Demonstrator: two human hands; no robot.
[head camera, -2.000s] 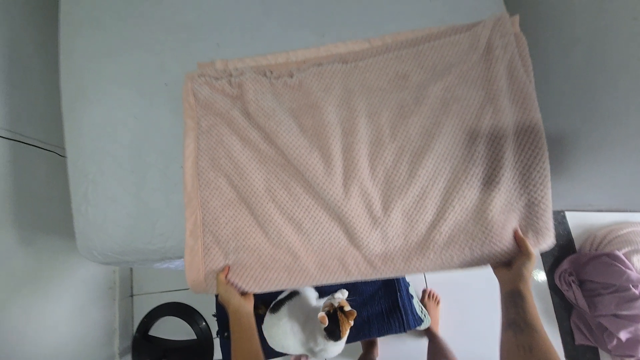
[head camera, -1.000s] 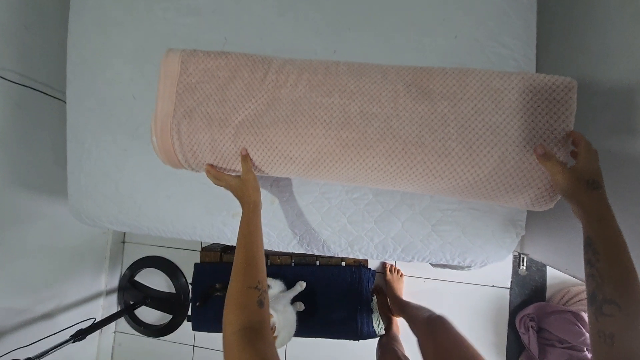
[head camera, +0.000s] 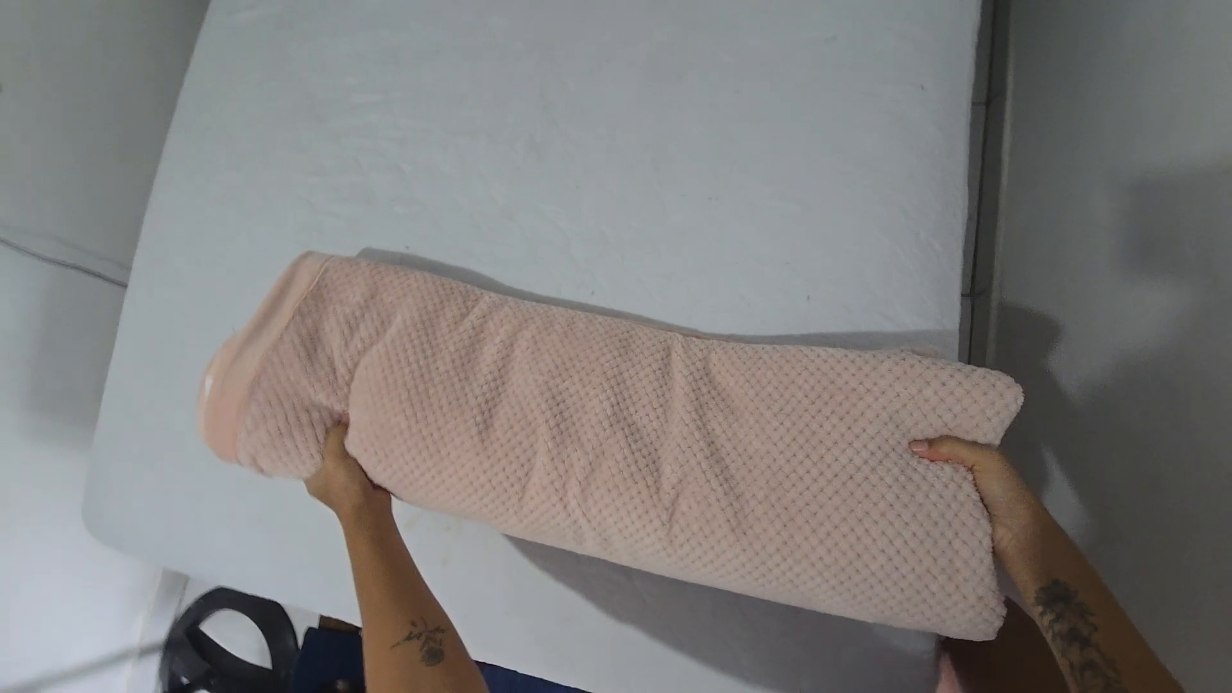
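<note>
A pink textured blanket, folded into a long thick strip with a smooth border at its left end, is held over the mattress and casts a shadow below it. My left hand grips its lower edge near the left end, thumb on top and fingers hidden beneath. At the right end, my right hand clasps the blanket with the thumb over the top; the other fingers are out of sight under the cloth.
The mattress with a light grey-blue cover lies under the blanket, with walls at both sides. At the bottom left are a black round stand base and dark blue fabric. A cable runs along the left wall.
Two seconds ago the blanket was spread as a broad rectangle; now it is a narrower strip, tilted down to the right. Both hands have shifted their hold. The cat seen earlier is out of view.
</note>
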